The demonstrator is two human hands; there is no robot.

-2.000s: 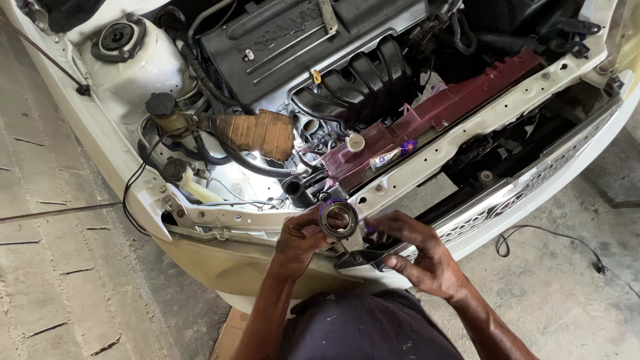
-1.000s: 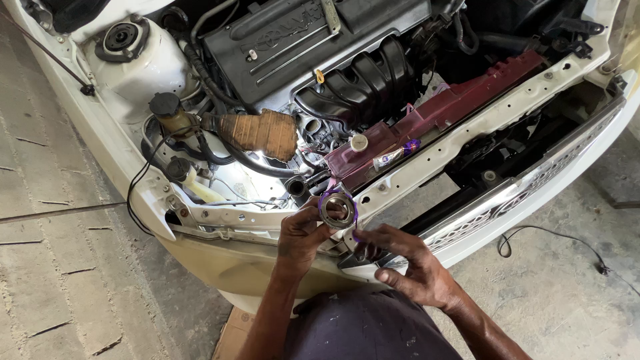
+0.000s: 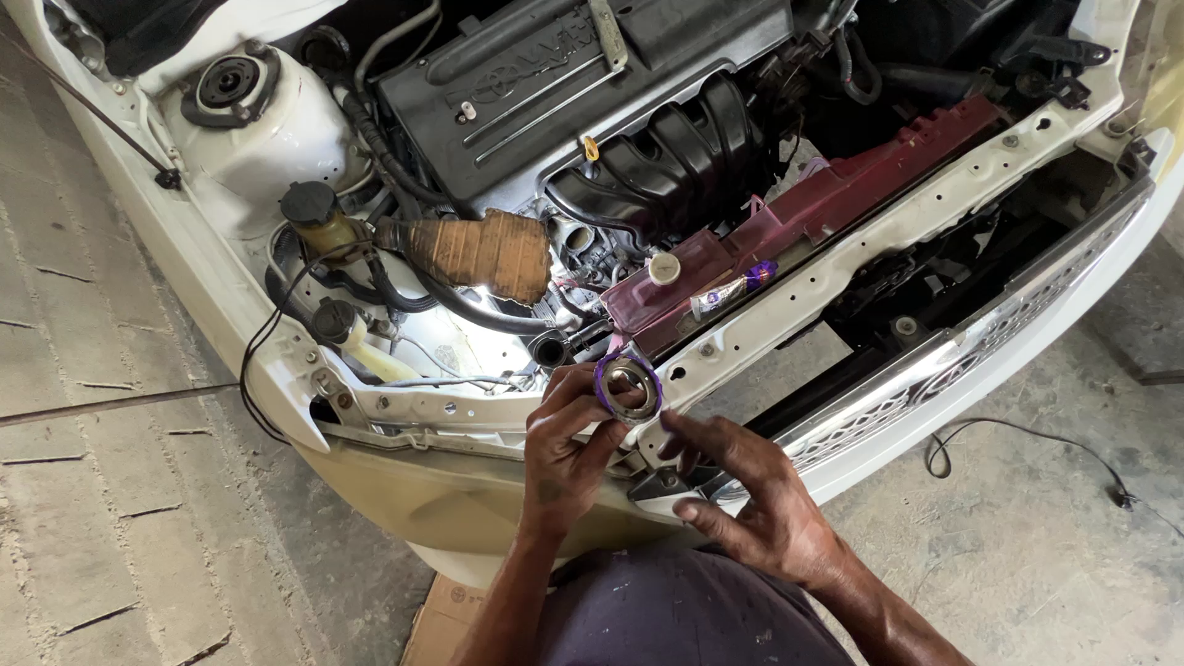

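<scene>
My left hand (image 3: 572, 444) grips a round metal ring-shaped part (image 3: 628, 387) with purple paste around its rim, held up over the car's front panel. A fingertip shows through the middle of the ring. Just right of it, my right hand (image 3: 754, 490) has its fingers apart and holds nothing; its index fingertip is close to the ring's lower right edge. A squeezed tube (image 3: 733, 289) with a purple end lies on the dark red radiator top (image 3: 823, 213), beyond the hands. The radiator's pale cap (image 3: 663, 268) is in place.
Before me is an open engine bay with a black engine cover (image 3: 555, 83) and a metal bar on it. Taped cardboard (image 3: 490, 254) covers a part beside the fluid reservoir (image 3: 316, 222). The white crossmember (image 3: 786, 305) and chrome grille (image 3: 962, 361) run along the front. A cable (image 3: 1027, 430) lies on the floor.
My right hand has moved a little around the ring's right side, and its fingers have spread since a second ago. My left hand has kept hold of the ring.
</scene>
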